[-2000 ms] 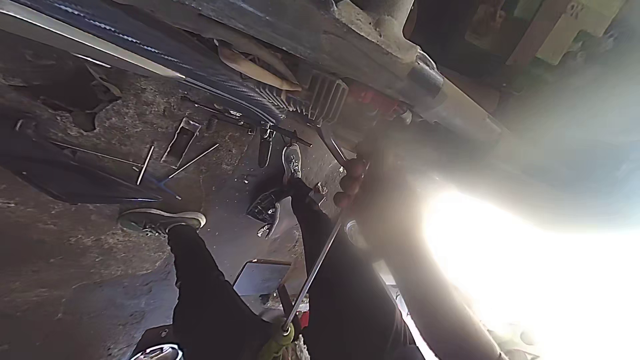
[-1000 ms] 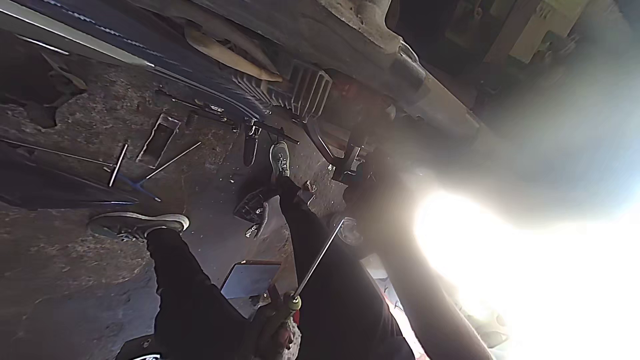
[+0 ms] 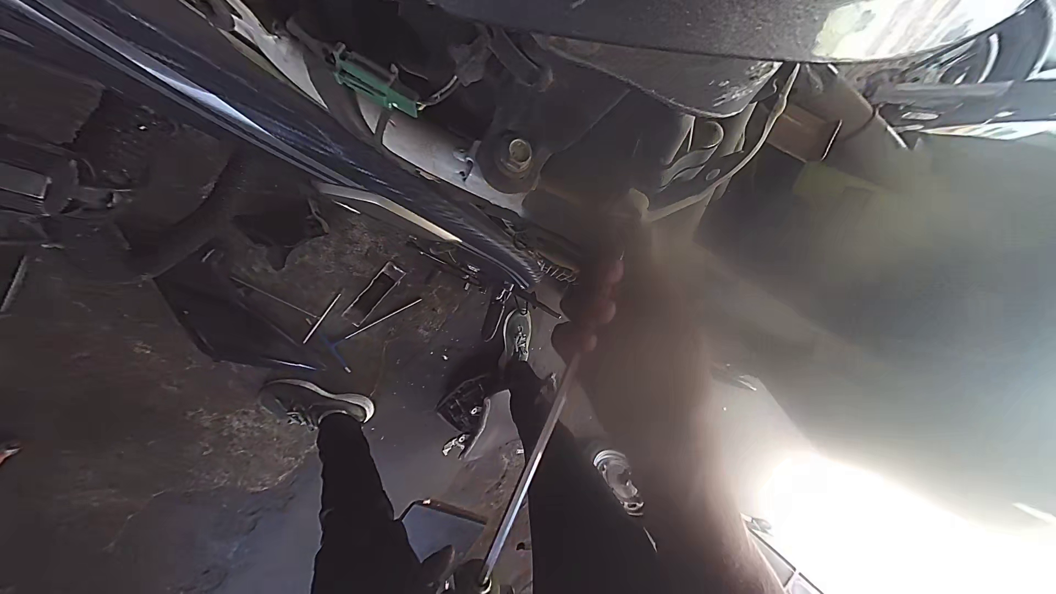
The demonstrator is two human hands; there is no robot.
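My right hand (image 3: 590, 305) is raised under the vehicle's metal underside, its fingers curled at the upper end of a long metal screwdriver shaft (image 3: 532, 470). Haze and shadow blur this hand, and the shaft's tip is hidden at the fingers. The shaft slopes down to the bottom edge, where my left hand (image 3: 462, 579) is dark and partly cut off around the handle. Above my right hand are a bolt (image 3: 519, 154) in a dark round mount and a green connector (image 3: 375, 85) with a wire.
A dark blue body panel (image 3: 330, 161) runs diagonally at the upper left. On the floor lie thin rods (image 3: 384, 319), a narrow metal frame (image 3: 374, 293), a dark panel (image 3: 227, 318) and a black part (image 3: 464, 404). My shoes (image 3: 318, 402) are on the floor. Strong glare covers the lower right.
The view has shifted, showing more of the underside. A second ago the screwdriver's tip showed apart from my right hand; now its upper end meets the fingers.
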